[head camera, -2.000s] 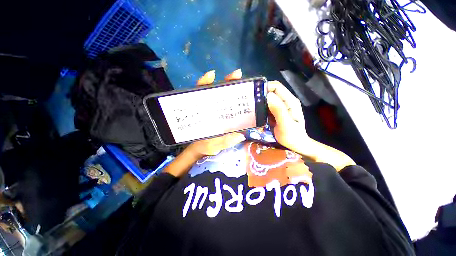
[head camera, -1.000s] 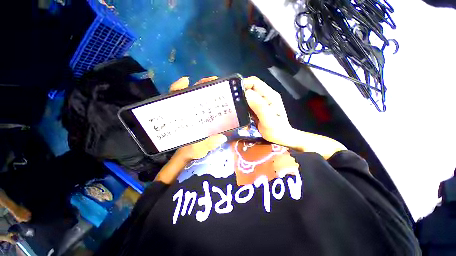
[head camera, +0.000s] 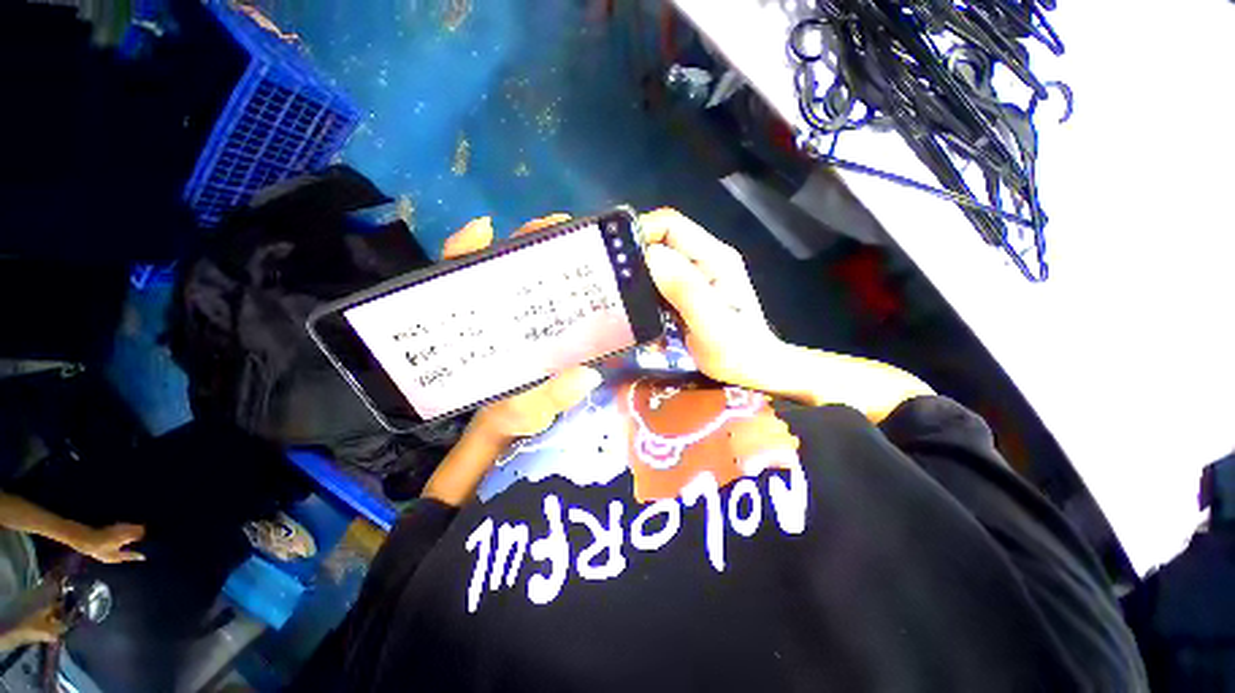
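A smartphone (head camera: 494, 318) with a bright screen and lines of dark text is held sideways above my chest, slightly tilted. My left hand (head camera: 535, 406) holds its lower side; the thumb lies along the lower edge and fingertips show past the upper edge. The rest of these fingers is hidden behind the phone. My right hand (head camera: 704, 291) grips the phone's right end.
Black garments (head camera: 291, 318) are heaped at left, by a blue lattice crate (head camera: 278, 129) on the blue floor (head camera: 447, 81). Black hangers (head camera: 935, 108) lie tangled on a white table (head camera: 1084, 393) at right. Another person's hand (head camera: 109, 542) shows at lower left.
The phone and both hands have shifted left and slightly down in view, as have the table and hangers. The other person's hands now show more clearly at lower left. My grip stays the same.
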